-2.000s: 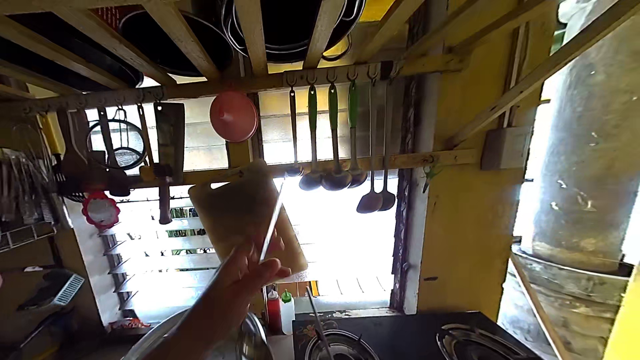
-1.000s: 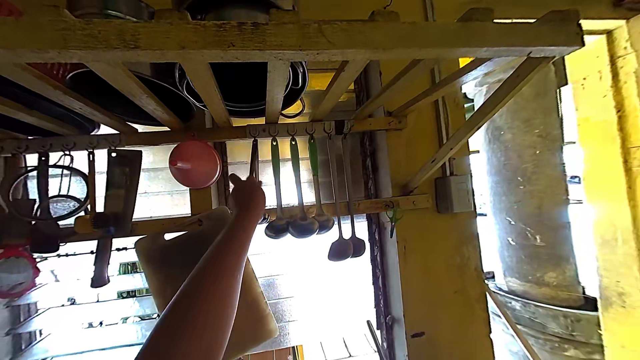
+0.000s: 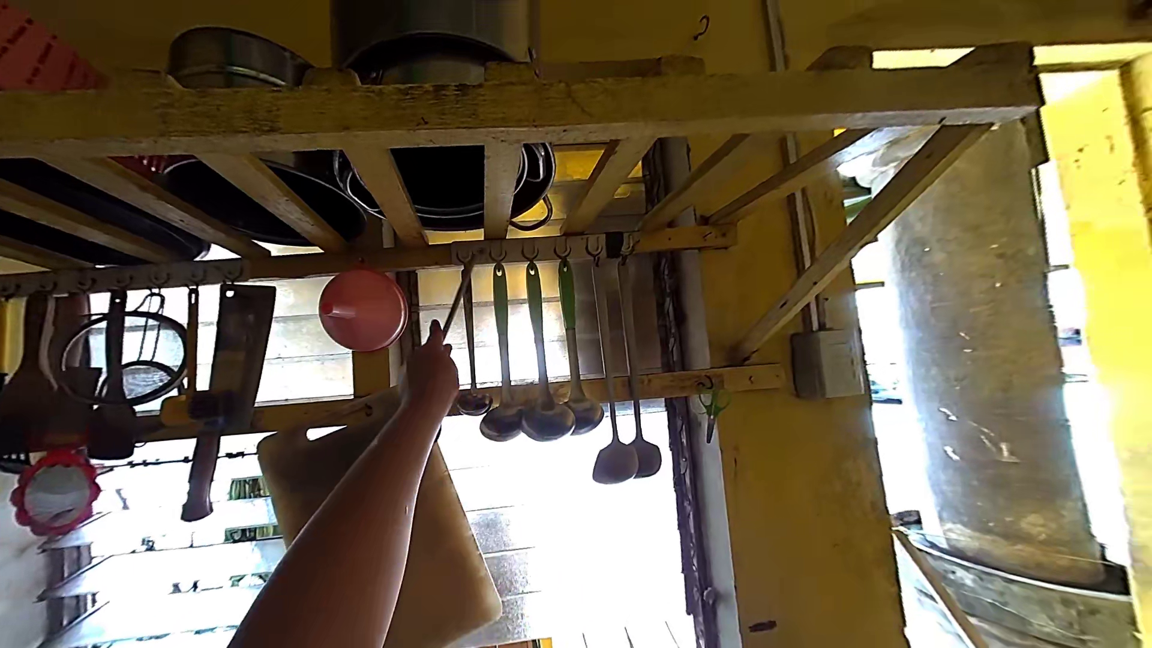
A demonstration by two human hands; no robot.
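My left hand (image 3: 430,376) reaches up from the bottom, closed around a slim long-handled utensil (image 3: 457,301). The upper end of its handle is at the metal hook rail (image 3: 531,250); whether it hangs on a hook is unclear, and its lower end is hidden behind my hand and arm. Just right of it hangs a small dark ladle (image 3: 474,402), then several ladles with green handles (image 3: 543,418) and metal turners (image 3: 616,462). A pink funnel (image 3: 363,310) hangs left of my hand. Behind my forearm is a cutting board (image 3: 441,549). My right hand is out of view.
A slatted wooden shelf (image 3: 540,112) holding pots (image 3: 236,58) spans overhead. At left hang a cleaver (image 3: 241,351), a strainer (image 3: 67,360) and a red-framed mirror (image 3: 56,493). Green-handled scissors (image 3: 712,405) hang by the yellow post. A diagonal brace (image 3: 864,243) supports the shelf.
My left hand has risen from in front of the cutting board to just below the hook rail, with the slim utensil still in it. The view has tilted upward.
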